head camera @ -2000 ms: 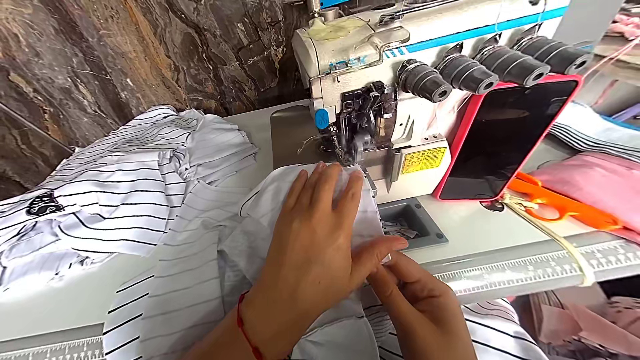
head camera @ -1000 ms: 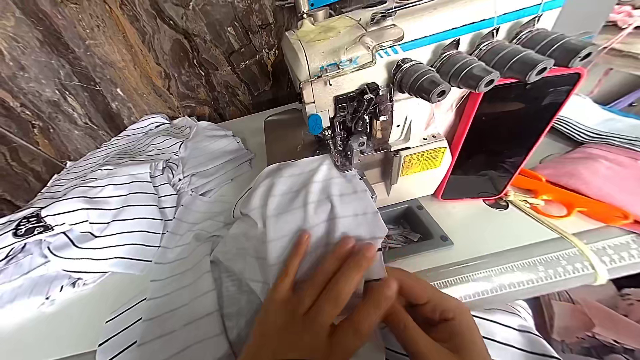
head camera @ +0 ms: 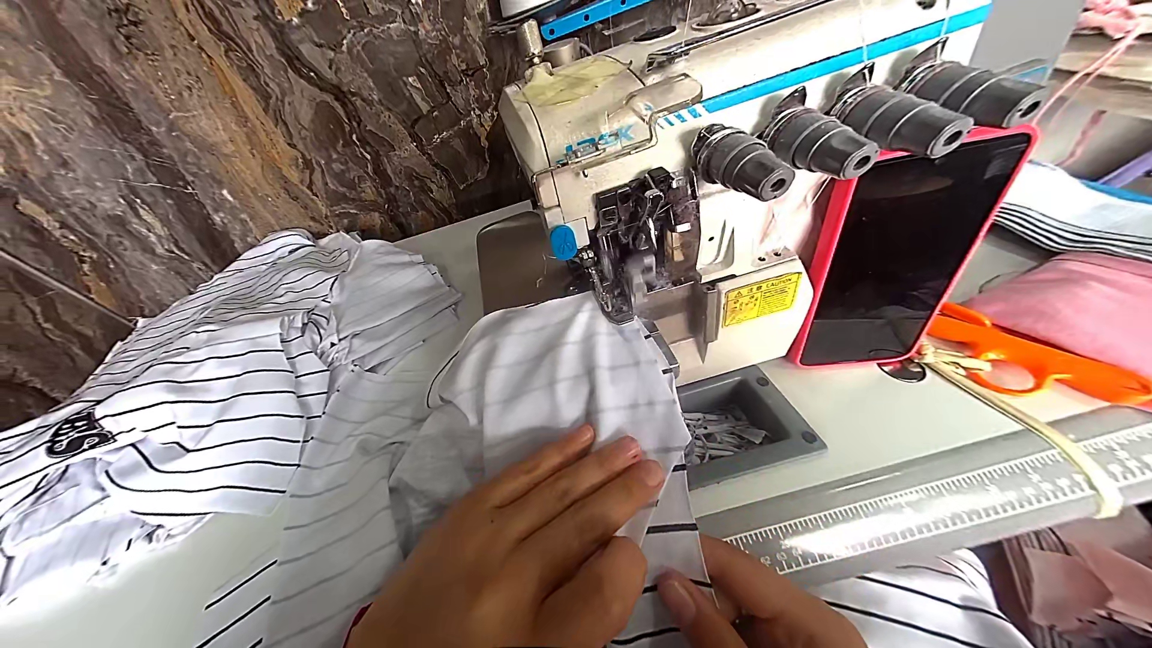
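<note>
White fabric with thin dark stripes [head camera: 576,378] lies on the machine table, its far edge under the presser foot [head camera: 616,301] of a Jack overlock sewing machine [head camera: 621,117]. Flat on this fabric rests my left hand [head camera: 540,540], fingers toward the foot. At the fabric's right edge, near the front of the table, my right hand [head camera: 747,603] pinches the cloth between thumb and fingers. More striped fabric [head camera: 225,387] with a dark lettered print is bunched to the left. The lower parts of both hands are cut off by the frame.
Right of the foot, a grey bin [head camera: 756,432] holds fabric trimmings. A phone in a red case [head camera: 918,243] leans by the machine. Orange scissors [head camera: 1035,360] and pink fabric [head camera: 1071,306] lie at right. A ruler tape [head camera: 900,522] runs along the front edge; a marble-patterned wall [head camera: 225,117] stands behind.
My left hand has moved back from near the presser foot, toward the front of the table, uncovering more of the fabric. My right hand remains at the fabric's right edge, slightly nearer the front.
</note>
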